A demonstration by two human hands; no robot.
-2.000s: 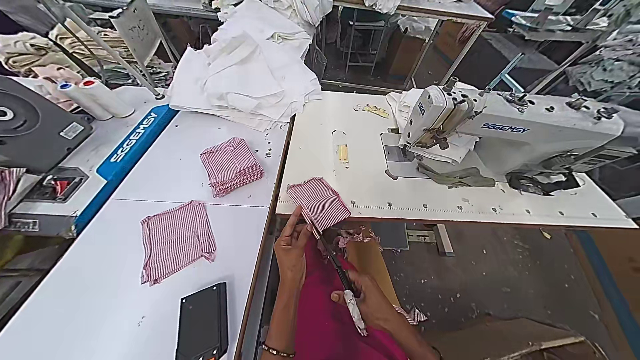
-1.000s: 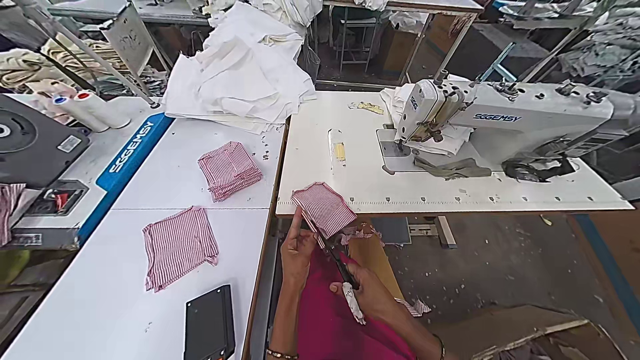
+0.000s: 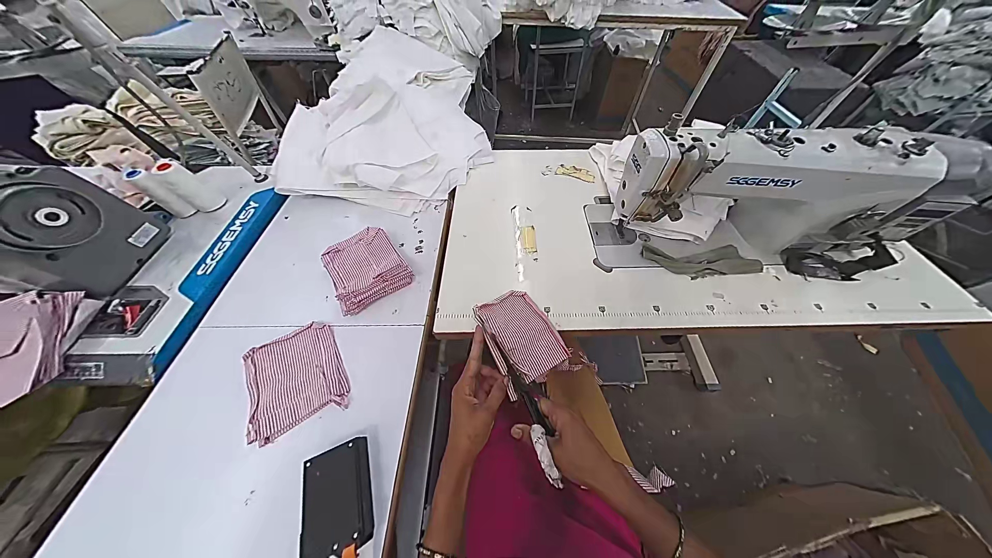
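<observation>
My right hand (image 3: 570,446) grips scissors (image 3: 533,407) whose handle is partly wrapped in white. Their dark blades lie along the left side of a red-and-white striped fabric piece (image 3: 525,333) at the front edge of the sewing table. My left hand (image 3: 477,395) holds that left side, its index finger pointing up along the edge. On the white table to the left are a stack of striped pieces (image 3: 368,271) and, nearer me, another striped piece or thin pile (image 3: 297,381). How far the blades are apart is hard to see.
A sewing machine (image 3: 775,186) stands on the right table, with a dark cloth strip (image 3: 701,262) by its base. White fabric (image 3: 387,124) is heaped at the back. A black flat object (image 3: 337,496) lies near front left. Thread cones (image 3: 174,190) stand beside the left machine.
</observation>
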